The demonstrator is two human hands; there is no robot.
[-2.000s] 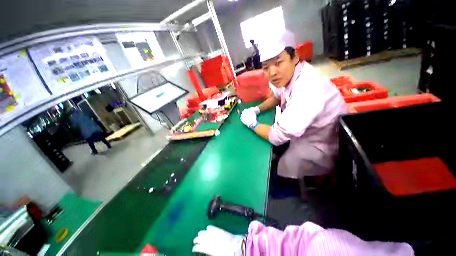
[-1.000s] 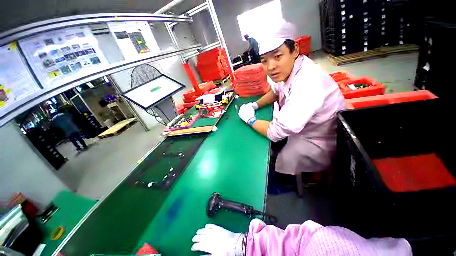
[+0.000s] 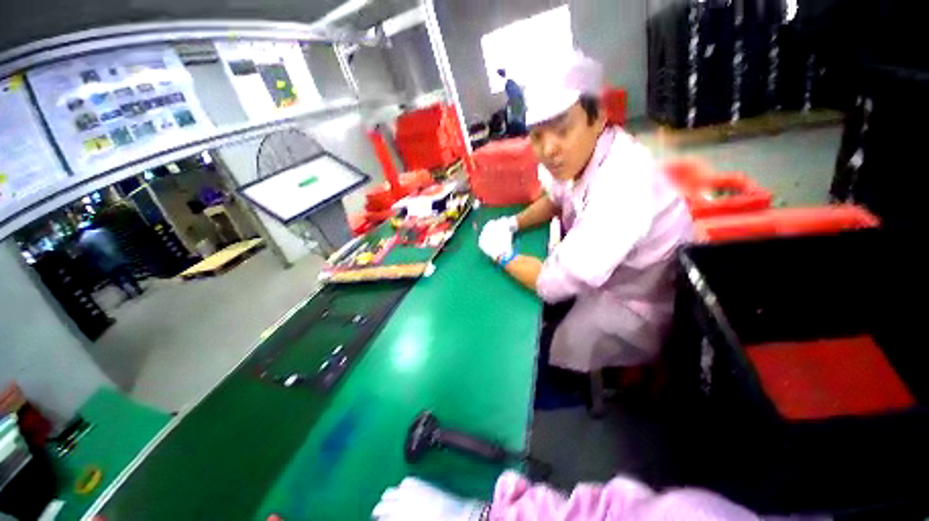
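Note:
My right hand (image 3: 428,503), in a white glove below a pink sleeve, rests on the green bench mat (image 3: 407,392) at the bottom edge, partly cut off. Its fingers are slightly apart and I see nothing held in it. The black barcode scanner (image 3: 453,442) lies on the mat just beyond my right hand, not touched by it. Its head points left and its handle runs right to the bench edge. My left hand is out of the picture.
A dark conveyor with a black frame fixture (image 3: 331,341) runs left of the mat. A coworker in pink (image 3: 616,229) sits at the bench's right side, gloved hands on it. A large black bin (image 3: 713,331) holding red foam stands right. A tilted screen (image 3: 304,187) stands beyond.
The view has shifted slightly, and my right hand sits lower, more cut off by the bottom edge. The distant walking person has moved left. The scanner still lies on the mat.

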